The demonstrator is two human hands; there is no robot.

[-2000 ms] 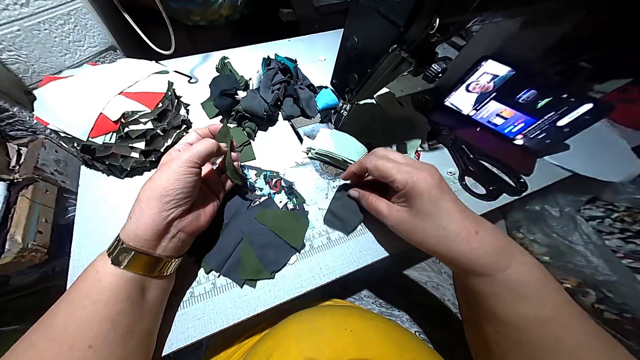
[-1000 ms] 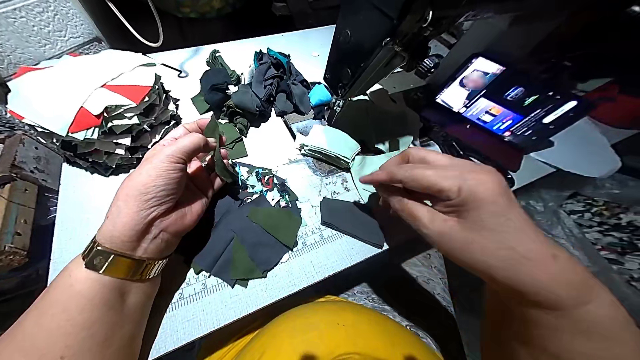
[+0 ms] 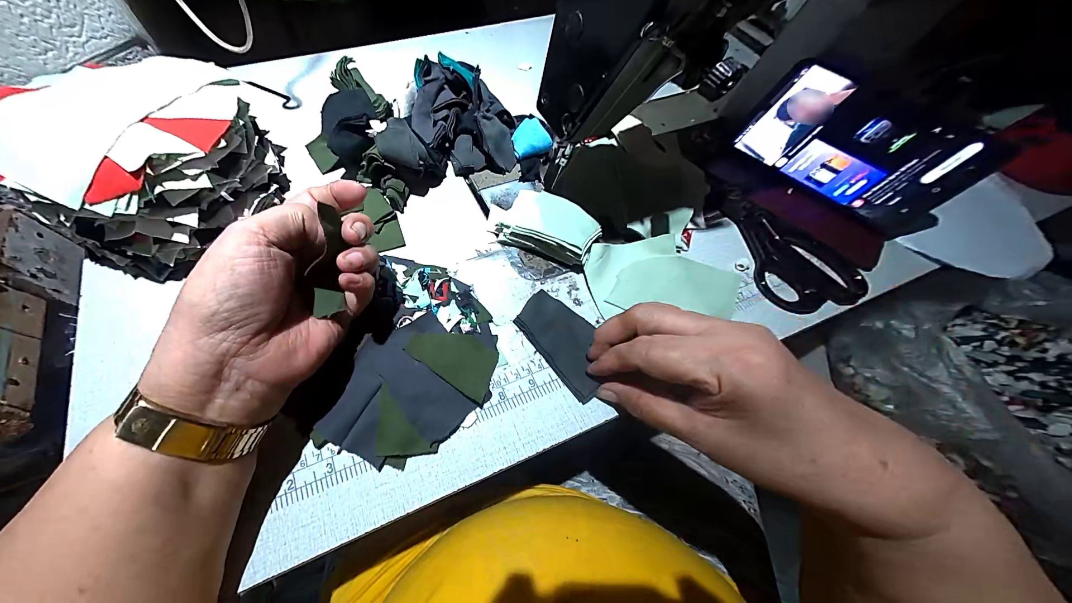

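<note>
My left hand (image 3: 260, 301) has its fingers curled round dark green fabric pieces (image 3: 329, 251). My right hand (image 3: 687, 368) has its fingertips at the right edge of a dark grey fabric piece (image 3: 563, 345) on the table; whether they pinch it is unclear. Between my hands lie fanned grey and green fabric pieces (image 3: 452, 364), with small coloured scraps (image 3: 435, 293) behind them. Pale green fabric pieces (image 3: 670, 280) lie just beyond my right hand, beside a folded pale stack (image 3: 548, 222).
A sewing machine (image 3: 615, 67) stands at the back. Black-handled scissors (image 3: 796, 260) and a lit phone (image 3: 863, 142) are at the right. Bundled dark fabric (image 3: 461, 117) lies at the back, and a tall fabric pile with red and white pieces (image 3: 159, 159) at the left.
My right hand has moved from the pale green fabric to the dark grey piece. Pale green fabric now lies spread in front of the folded stack. My left hand still holds dark green fabric.
</note>
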